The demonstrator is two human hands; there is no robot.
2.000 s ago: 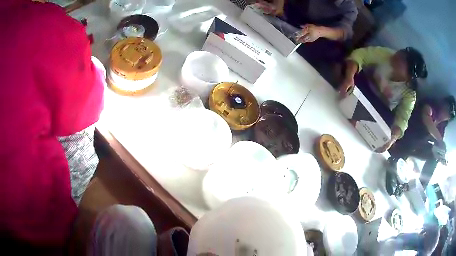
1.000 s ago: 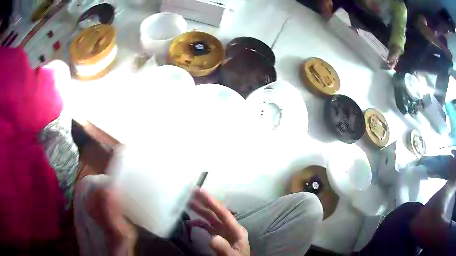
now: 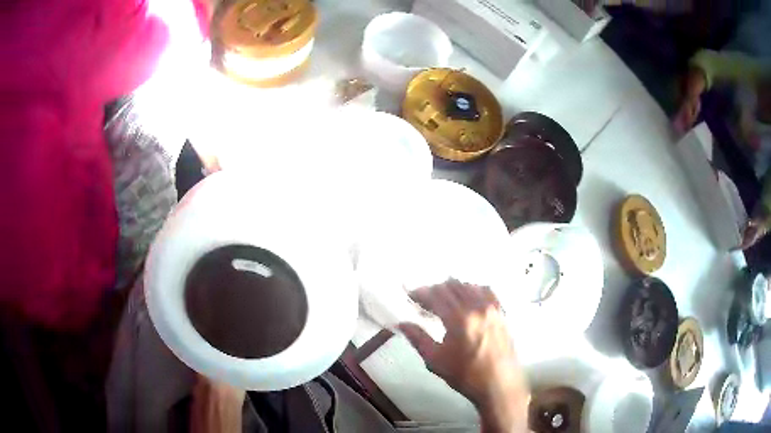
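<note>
A large white body with a dark round center (image 3: 247, 301) is over my lap at lower left, its dark disc facing the camera. My left hand (image 3: 218, 408) supports it from below; only the wrist area shows, the fingers are hidden behind it. My right hand (image 3: 469, 342) is right of the body, over the table edge area, thumb and fingers around or against a white piece washed out by glare. Whether it grips that piece cannot be told.
Overexposed white tubs (image 3: 448, 237) stand close ahead on the table. Beyond are a wood-look base with fan (image 3: 452, 114), dark bases (image 3: 533, 182), a white cup (image 3: 406, 51) and boxes (image 3: 482, 30). A person in a pink garment (image 3: 59, 186) is close at left.
The white body has turned so its dark center faces the camera. My right hand has moved away from it to the right, and my left hand is now mostly hidden below it.
</note>
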